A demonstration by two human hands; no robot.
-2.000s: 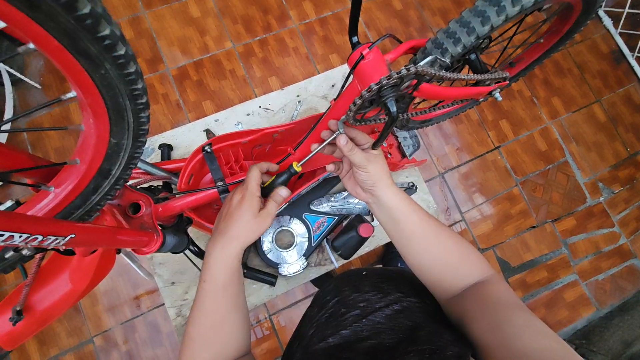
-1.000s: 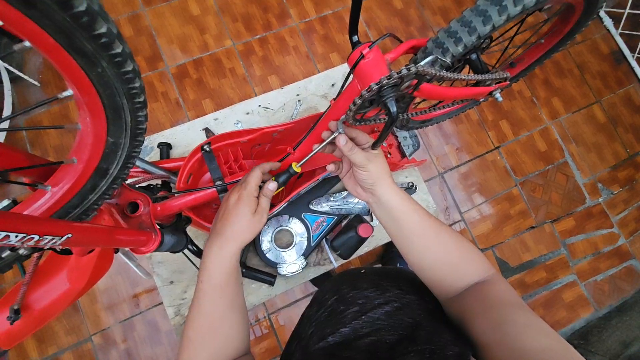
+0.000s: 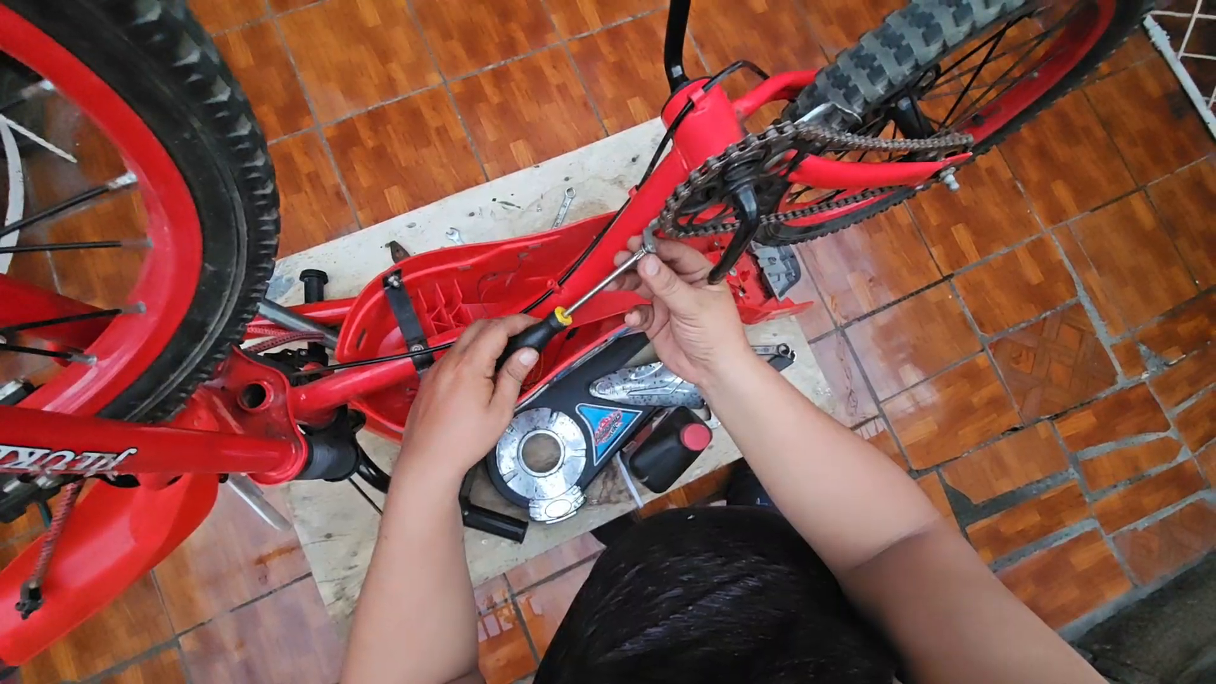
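Observation:
My left hand (image 3: pixel 470 394) is closed around the black handle of a screwdriver (image 3: pixel 538 338) with a yellow collar. Its metal shaft slants up to the right, toward a small metal part (image 3: pixel 650 239) beside the red bicycle frame (image 3: pixel 655 185). My right hand (image 3: pixel 684 309) holds that part and the shaft's end between thumb and fingers; the exact contact is hidden. Just above the right hand are the bicycle chain (image 3: pixel 722 157) and a black crank arm (image 3: pixel 746 223). A black cable runs along the frame tube.
Below the hands, a black and silver chain cover (image 3: pixel 608 432) and a black bottle with a red cap (image 3: pixel 670 448) lie on a pale board (image 3: pixel 332 541). Red plastic fairing (image 3: pixel 475 275) and wrenches (image 3: pixel 564 206) lie beyond. A knobby tire (image 3: pixel 223 190) stands left, the rear wheel (image 3: pixel 1007 85) upper right.

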